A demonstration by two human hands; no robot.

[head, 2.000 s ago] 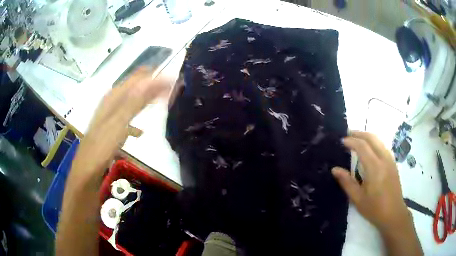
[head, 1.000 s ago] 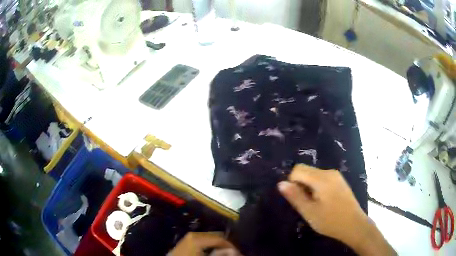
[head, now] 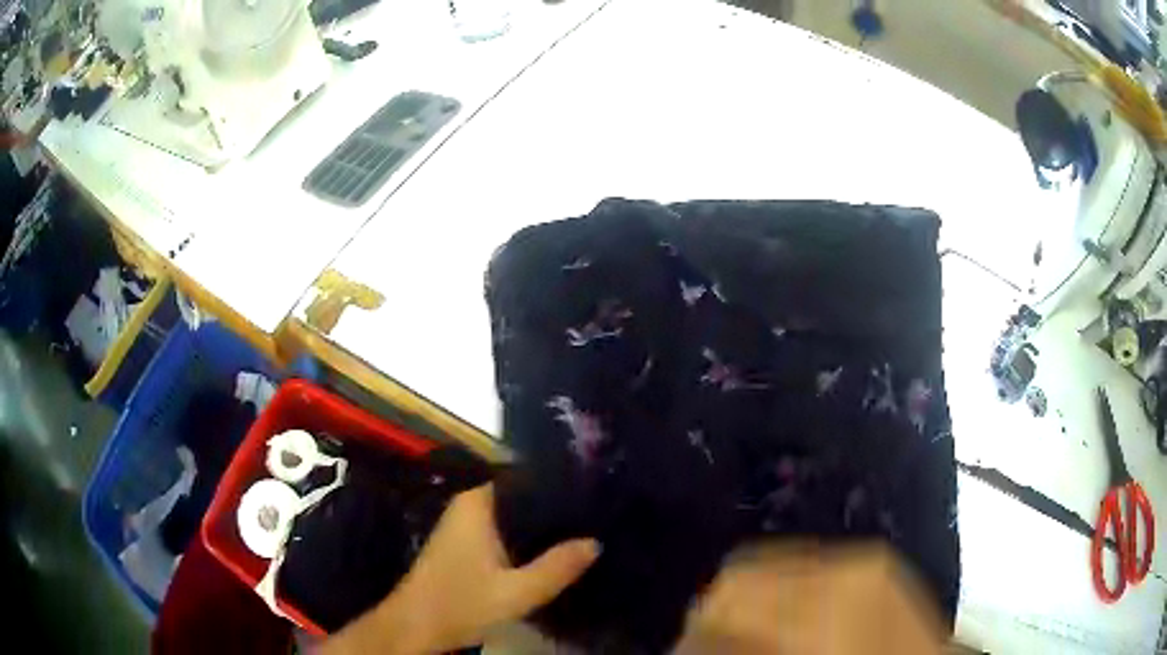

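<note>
A dark garment piece [head: 742, 371] with a small pale and pinkish pattern lies on the white table and reaches down over its front edge. My left hand [head: 474, 563] is at its lower left edge, thumb over the cloth and fingers hidden beneath it. My right hand [head: 813, 601] is blurred and cut off by the bottom edge, over the cloth's lower part; its fingers are not clear.
Red-handled shears [head: 1122, 537] and a sewing machine [head: 1107, 218] are at the right. A dark flat slotted plate [head: 381, 147] and another machine [head: 243, 64] are at the upper left. A red basket [head: 230, 493] with white rolls stands beside a blue bin [head: 115, 467] below the table.
The cloth covers a shorter stretch of the table, its top edge now nearer me. My left hand has moved onto its lower left edge. My right hand has moved down. The view has shifted.
</note>
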